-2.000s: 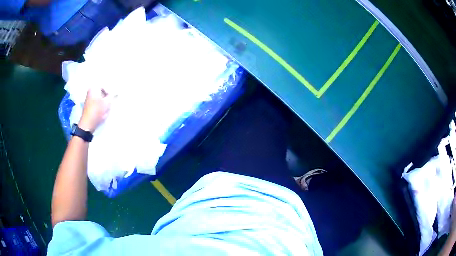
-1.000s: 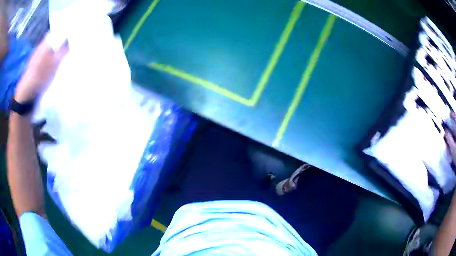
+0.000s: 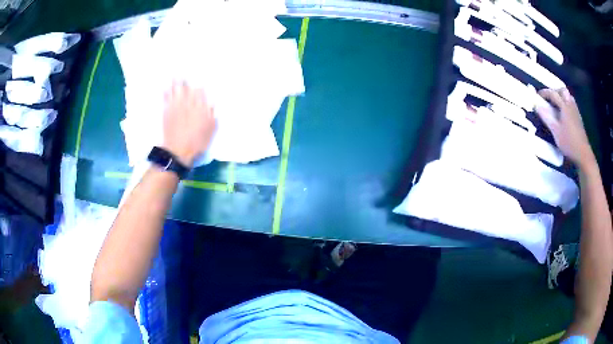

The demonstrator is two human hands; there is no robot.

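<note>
A large spread of white protective sleeves (image 3: pixel 235 80) lies on the green bench. My left hand (image 3: pixel 188 121), with a black band on the wrist, rests flat on the sleeves with its fingers somewhat spread. My right hand (image 3: pixel 561 121) is at the right, its fingers at the far end of a white plastic part (image 3: pixel 494 74) in the black tray (image 3: pixel 430 134). Whether its fingers grip the part cannot be told. The nearer parts are bagged (image 3: pixel 487 201); the farther ones look bare, with small dark-red spots.
Another dark tray (image 3: pixel 30 178) with bagged parts is at the far left. A blue-edged bag of white sleeves (image 3: pixel 77 259) sits below the bench edge at left. A pale rail (image 3: pixel 376 15) runs along the bench's far edge.
The view has turned left to right. My left hand has moved from the bulk bag onto the bench, where a spread of sleeves now lies. My right hand shows more fully at the tray.
</note>
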